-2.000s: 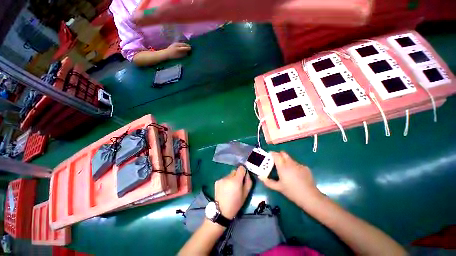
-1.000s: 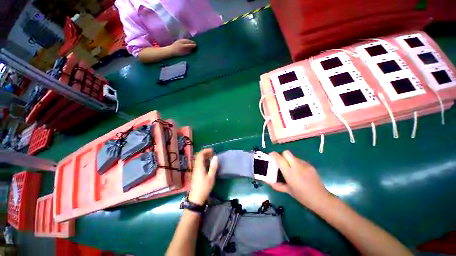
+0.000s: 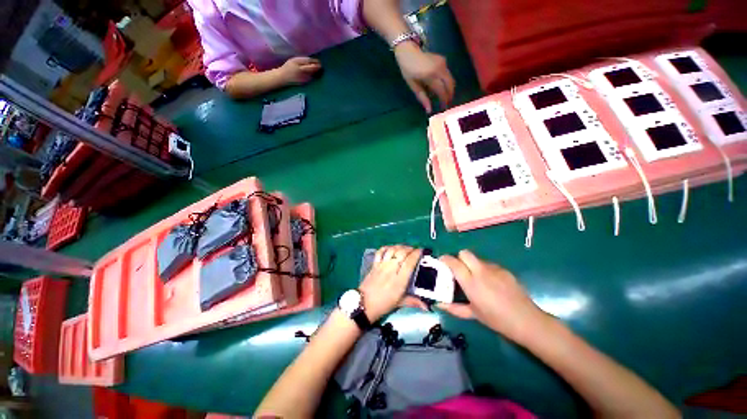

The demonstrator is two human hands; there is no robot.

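Note:
A white handheld device with a dark screen (image 3: pixel 430 279) is partly inside a grey drawstring pouch (image 3: pixel 369 260) in front of me. My left hand (image 3: pixel 391 282) is closed over the pouch and hides most of it. My right hand (image 3: pixel 483 290) grips the device's right end. A pile of flat grey pouches with black cords (image 3: pixel 426 372) lies on the bench close to my body.
A pink tray (image 3: pixel 135 303) at left holds grey filled pouches (image 3: pixel 227 274). A pink tray (image 3: pixel 459 214) at right holds rows of white devices (image 3: pixel 586 154), straps hanging over its edge. Red stacked trays (image 3: pixel 557 37) stand behind it. A person's hand (image 3: pixel 427 75) reaches near its corner.
My left hand has moved right, from the pouch's far end to over its mouth by the device. The device sits deeper in the pouch. The person opposite has extended an arm towards the right tray.

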